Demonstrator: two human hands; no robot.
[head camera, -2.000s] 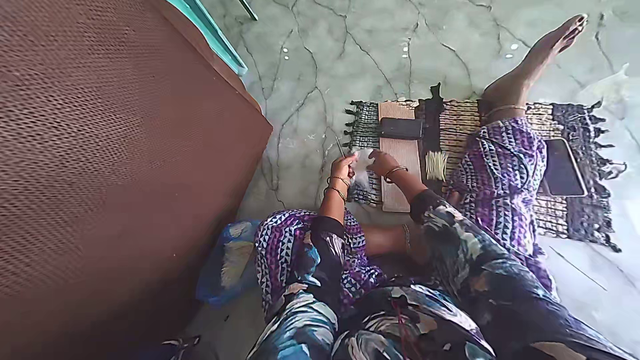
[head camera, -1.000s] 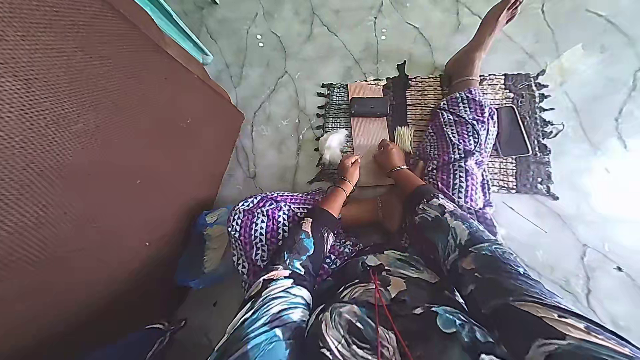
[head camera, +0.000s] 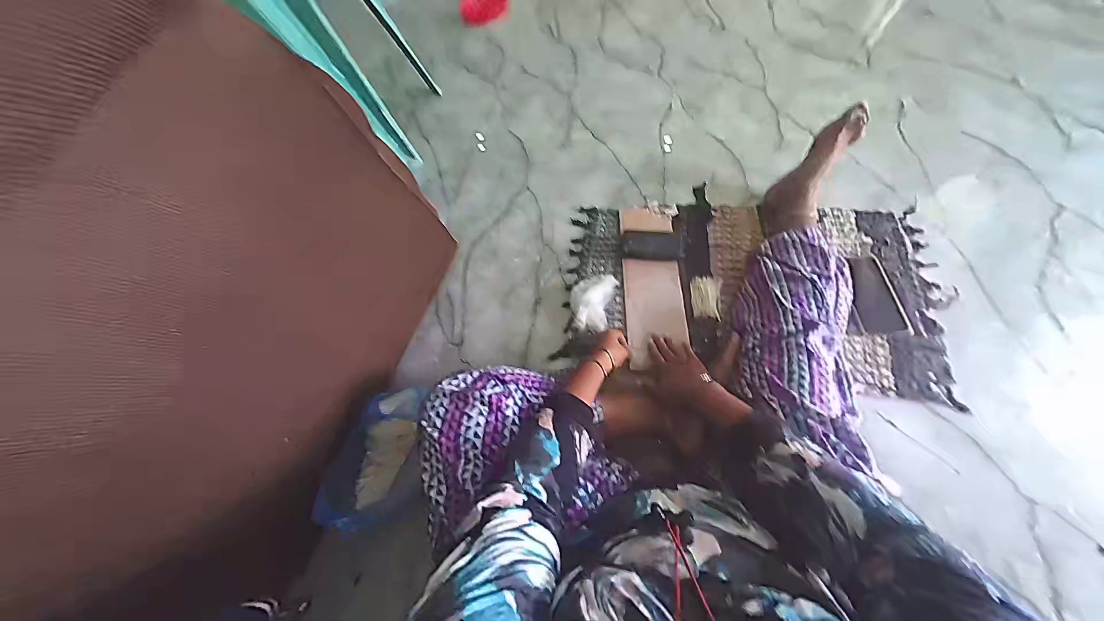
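Observation:
A light wooden board (head camera: 655, 297) lies on a woven rag mat (head camera: 733, 226), with a dark flat block (head camera: 652, 245) across its upper part. My right hand (head camera: 677, 366) rests spread, palm down, on the board's near end. My left hand (head camera: 613, 347) is at the board's left near corner with the fingers curled; whether it holds something thin cannot be told. White fluffy fiber (head camera: 592, 302) lies left of the board. A bundle of pale thin sticks or strands (head camera: 705, 297) lies to its right.
My outstretched leg (head camera: 802, 285) crosses the mat, and a dark flat phone-like object (head camera: 878, 295) lies beyond it. A large brown textured surface (head camera: 216, 285) fills the left side. Near my left knee is a blue plastic bag (head camera: 345, 483) with pale material inside. A red object (head camera: 485, 10) is at the top.
My right hand has gone from a closed shape to lying flat on the board. The white fiber, between my hands two seconds ago, now lies left of the board. The view has shifted.

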